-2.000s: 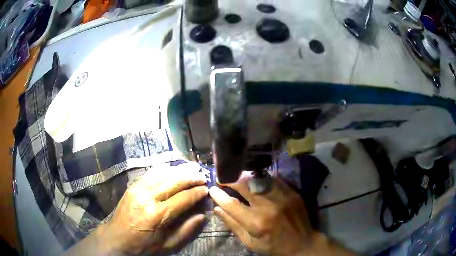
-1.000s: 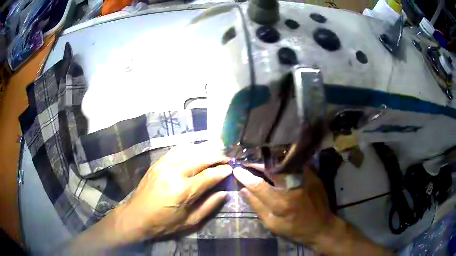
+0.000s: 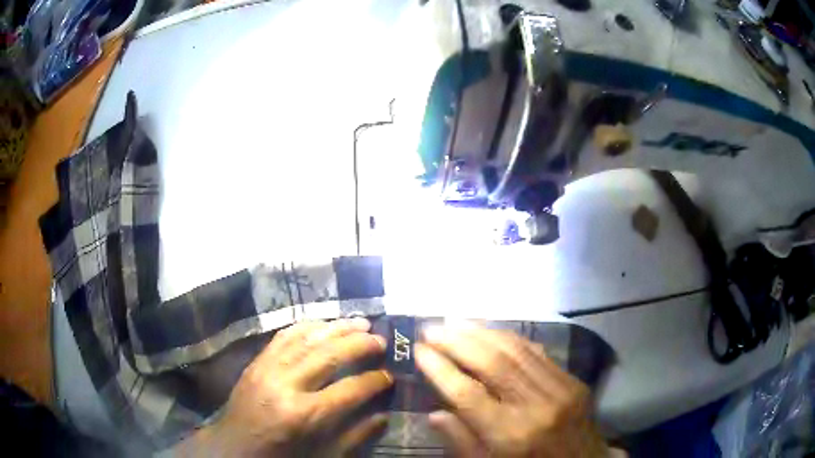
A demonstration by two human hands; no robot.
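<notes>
A plaid fabric piece [image 3: 207, 304] lies on the white table in front of the machine. A small black woven label [image 3: 402, 343] with pale lettering lies on it between my hands. My left hand [image 3: 308, 385] rests on the fabric at the label's left edge, fingers flat. My right hand [image 3: 500, 385] rests on the fabric at the label's right edge. Both hands press the cloth from above. The presser foot area [image 3: 509, 224] glows brightly beyond the label, apart from it.
The white Jack machine head [image 3: 625, 134] stands beyond and right of my hands. Black shears [image 3: 715, 277] and a dark heap [image 3: 768, 286] lie under the arm. Clear plastic [image 3: 768, 420] is at lower right. An orange-brown surface [image 3: 45, 295] is at left.
The fabric and both hands have come out from under the needle area towards me. The label now shows between the fingertips. The view has also shifted.
</notes>
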